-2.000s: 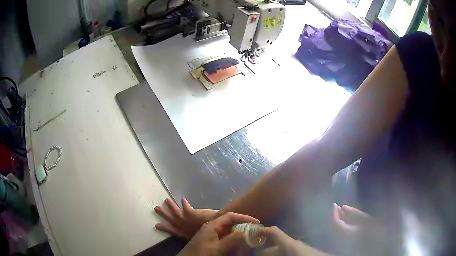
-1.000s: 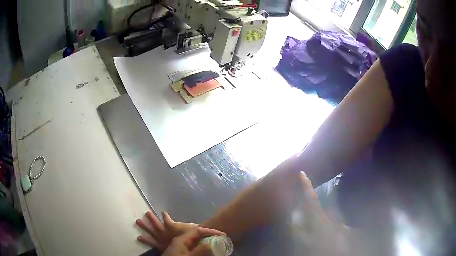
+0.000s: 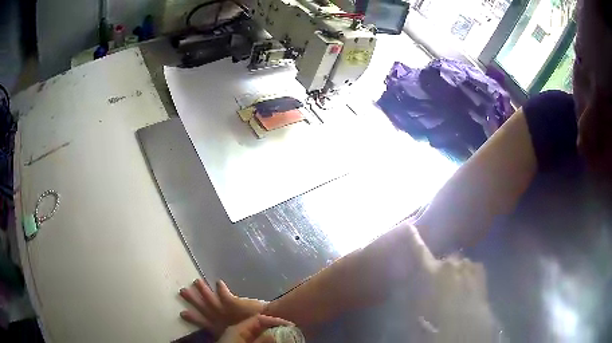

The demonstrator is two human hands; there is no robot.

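Another person's bare arm [image 3: 349, 271] reaches in from the right, its spread hand [image 3: 218, 308] flat at the near edge of the pale table. My left hand [image 3: 245, 329], cut off by the bottom edge, holds a small jar [image 3: 284, 333] beside that wrist. The jar is partly out of the picture, so its lid and contents are unclear. My right hand [image 3: 449, 281] is blurred at the lower right, with a finger or thumb against the arm near the elbow. Whether it holds anything cannot be told.
A pattern sewing machine head [image 3: 335, 63] stands behind a white sheet [image 3: 235, 174]. A clamp frame with an orange and dark centre [image 3: 278, 119] lies on the sheet. Purple cut pieces [image 3: 446, 100] are heaped at right. A beaded loop with green tag [image 3: 47, 206] lies at left.
My right hand has left the jar and moved up and right onto the other person's arm. The jar in my left hand sits lower and further left in the picture. The view has shifted.
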